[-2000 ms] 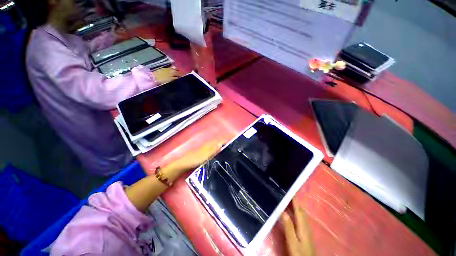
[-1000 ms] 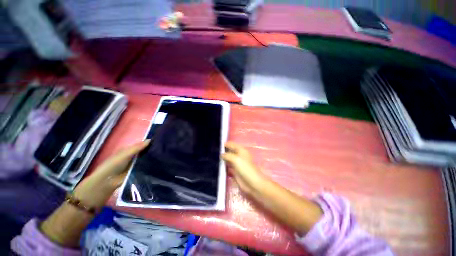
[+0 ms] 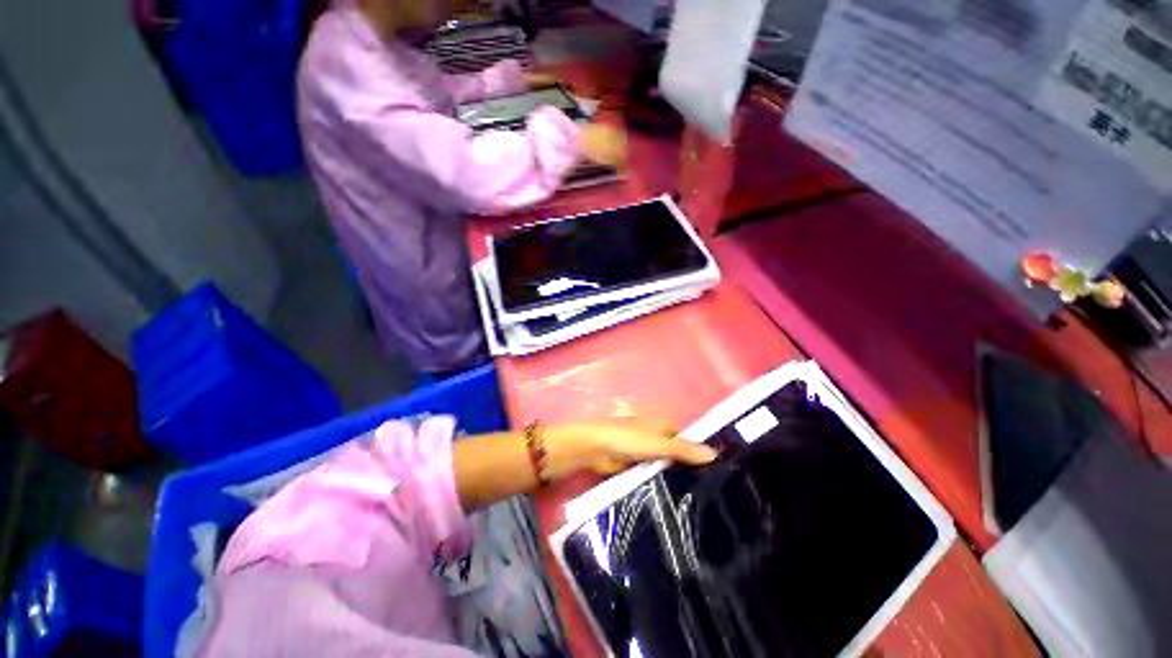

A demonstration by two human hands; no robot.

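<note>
A flat black tablet-sized case (image 3: 784, 514) with a white border and a small white label lies on the red-pink bench in front of me. Wrinkled reflections show on its near part. White edges show beneath its left side. My left hand (image 3: 630, 450) lies flat at the case's left edge, fingertips over the rim; whether it grips cannot be told. My right hand is not in view. A stack of black cases with white edges (image 3: 598, 264) stands further left on the bench.
A blue bin (image 3: 174, 533) holding white papers is at my lap's left. A person (image 3: 411, 154) in a pink smock sits beyond the stack. A hanging printed sheet (image 3: 964, 116) is at upper right. Grey-white sheets (image 3: 1092, 585) lie at the right. More blue bins (image 3: 225, 373) stand on the floor.
The view has swung left, bringing the seated person and bin into view. My right hand has left the picture. White edges now show under the case's left side.
</note>
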